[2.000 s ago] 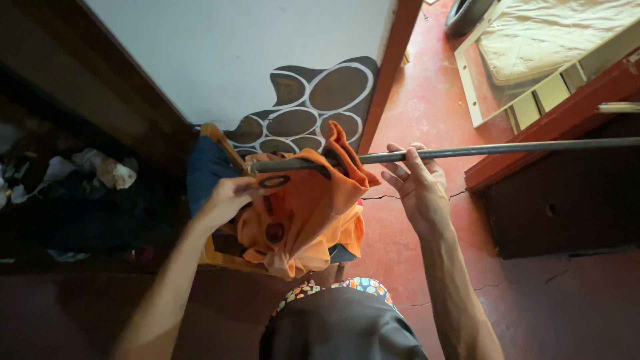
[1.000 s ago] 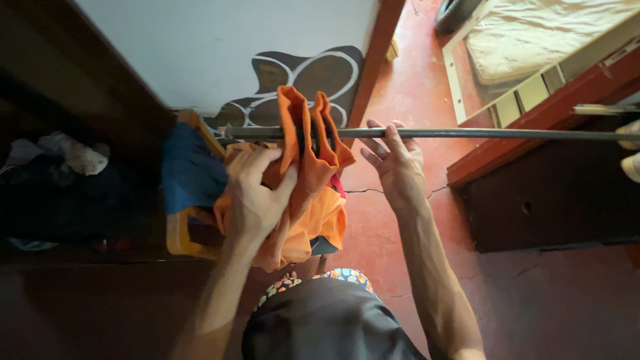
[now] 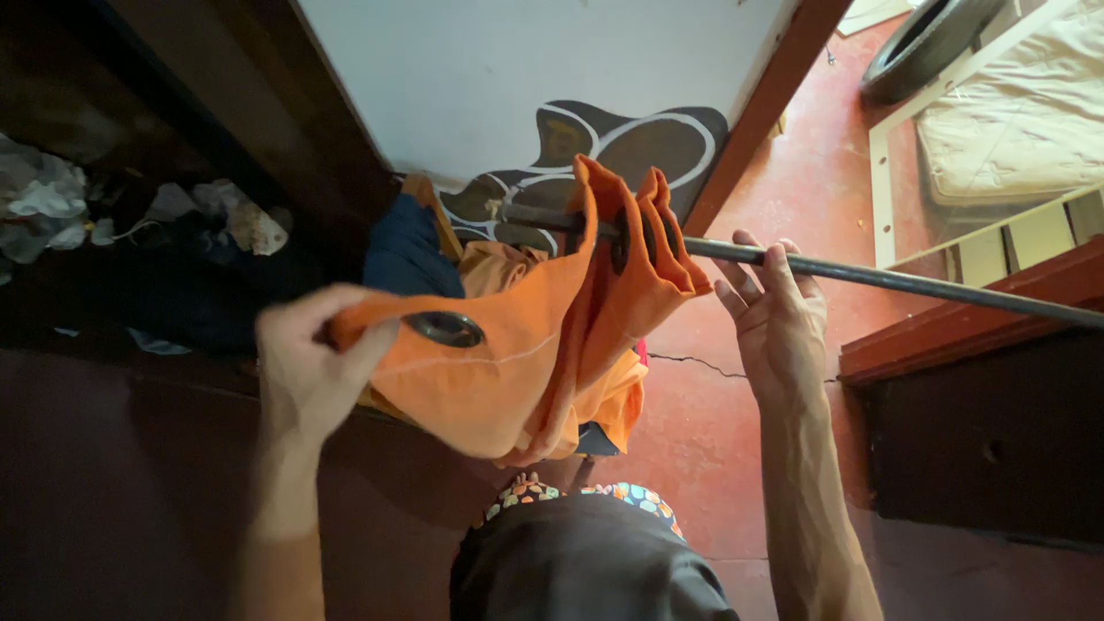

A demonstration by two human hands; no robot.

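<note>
An orange grommet curtain [image 3: 483, 371] is gathered in folds on a dark metal curtain rod [image 3: 897, 280], which passes through several of its eyelets. Pinched in my left hand [image 3: 315, 362] is the curtain's top edge, left of the rod's near end, beside a dark eyelet [image 3: 444, 329] that is off the rod. My right hand [image 3: 776, 310] grips the rod between thumb and fingers, just right of the bunched folds. The rest of the curtain hangs down over a wooden-framed chair [image 3: 433, 216], where dark blue cloth [image 3: 410, 250] also lies.
A white panel with a painted pattern [image 3: 630, 147] stands ahead, edged by a red-brown frame [image 3: 768, 103]. A tire [image 3: 927, 47] and a framed mattress [image 3: 1009, 129] lie at the upper right. Plastic bags [image 3: 43, 203] and dark items fill the left side. A dark wooden piece [image 3: 983, 431] stands at right.
My left hand has moved left from the folds on the rod and now draws out a stretch of the curtain's top edge. My right hand remains on the rod.
</note>
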